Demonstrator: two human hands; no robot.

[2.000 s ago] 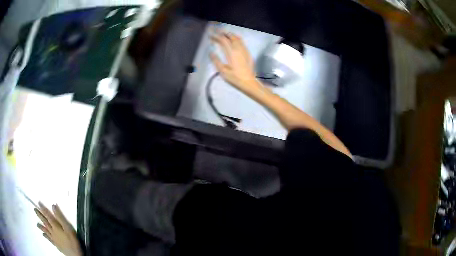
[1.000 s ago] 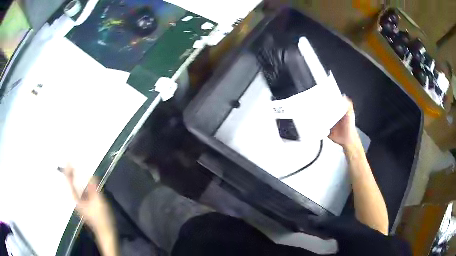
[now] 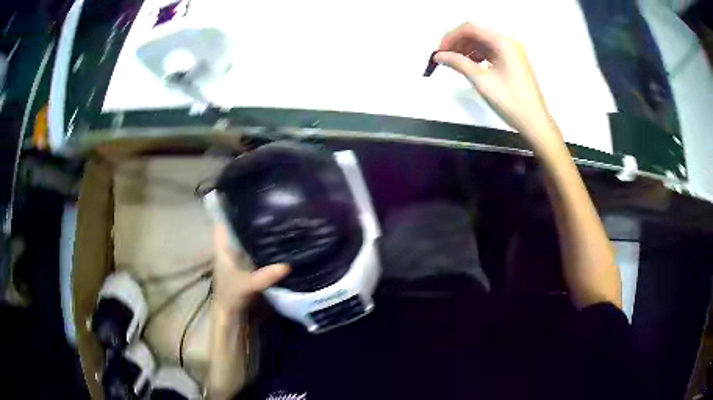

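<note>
A dual-lens camera, white with a large glossy black head, is held up below the table's front edge, blurred by motion. My left hand grips its left side, thumb on the lower edge of the white body; the fingers are mostly hidden. A small black lens panel shows at the camera's near end. My right hand is over the white paper on the table, pinching a small dark thing between thumb and fingers; I cannot tell what it is.
An open brown cardboard box stands at the left below the table edge, with several white-and-black cameras and thin black cables. A blurred pale object is on the table at the upper left. A dark green table edge crosses the view.
The view has turned from the dark bin to the table and brown box. The camera has passed from my right hand to my left. My right hand is now over the table, pinching the small dark thing.
</note>
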